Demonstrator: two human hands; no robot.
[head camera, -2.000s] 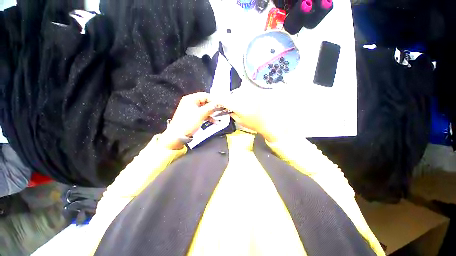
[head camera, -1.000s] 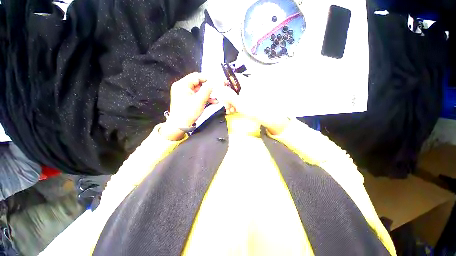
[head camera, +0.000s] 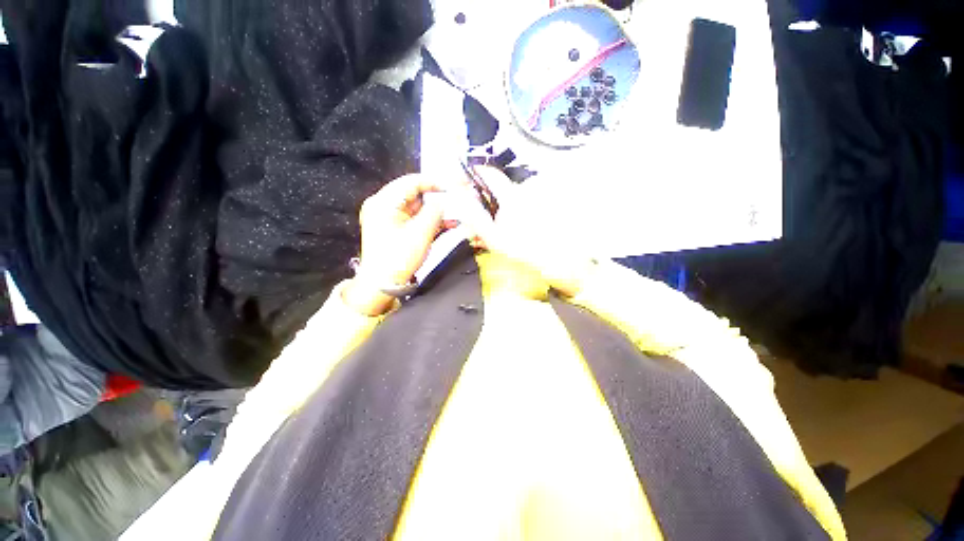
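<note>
The black garment (head camera: 307, 169) with light specks lies heaped at the left and runs to my hands. Its stiff white waistband facing (head camera: 443, 129) stands up between the heap and the tabletop. My left hand (head camera: 400, 227) pinches the facing at its lower part. My right hand (head camera: 507, 230) is close beside it, washed out by glare, with dark narrow thread snips (head camera: 481, 190) held in it, pointing up and away. Any needle or thread is too small to see.
A round bluish dish (head camera: 550, 69) with dark buttons stands on the white tabletop (head camera: 677, 190). A black phone (head camera: 707, 74) lies right of it. A white thread cone (head camera: 457, 53) is left of the dish. More black garments (head camera: 856, 211) hang at the right, above cardboard (head camera: 888, 412).
Since the oldest frame, the dark snips have come into sight in my right hand. The view has shifted, cutting off the pink-topped cones. Since one second ago, the hands have hardly moved.
</note>
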